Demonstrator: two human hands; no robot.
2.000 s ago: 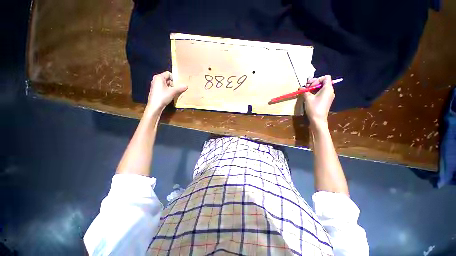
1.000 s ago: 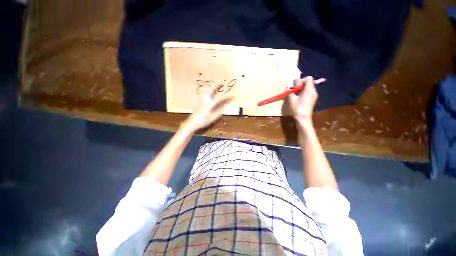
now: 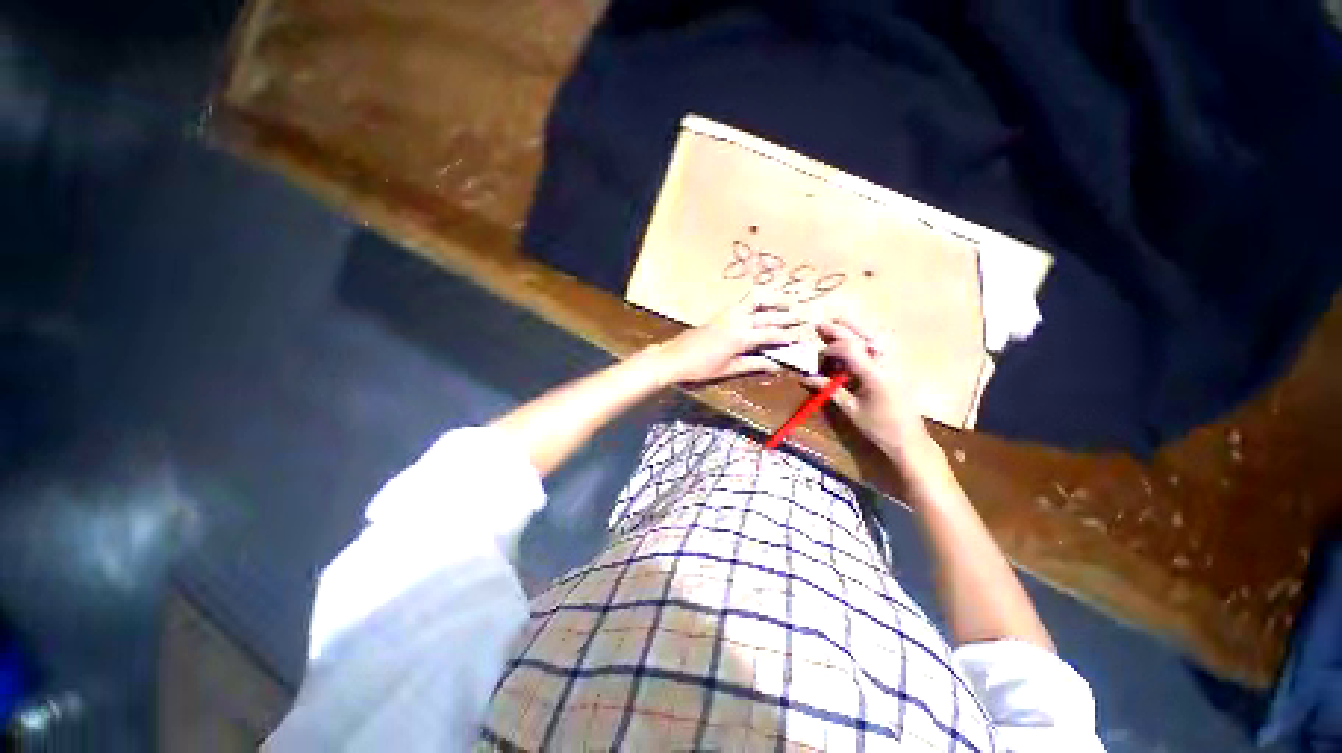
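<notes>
The tan card template, marked 6388 with small holes, lies tilted on the dark garment piece. Its right end is ragged. My left hand rests on the template's near edge with its fingers apart. My right hand is beside it at the same edge and holds the red pencil, which points down towards my lap. A small white piece shows between my hands; whether either hand grips it is unclear.
The brown wooden table has a worn near edge running diagonally below my hands. Blue cloth hangs at the lower right. Grey floor shows at the left.
The view has turned, so table and template now slant down to the right. My hands have come together at the template's near edge. The red pencil has swung towards me. The white piece has appeared.
</notes>
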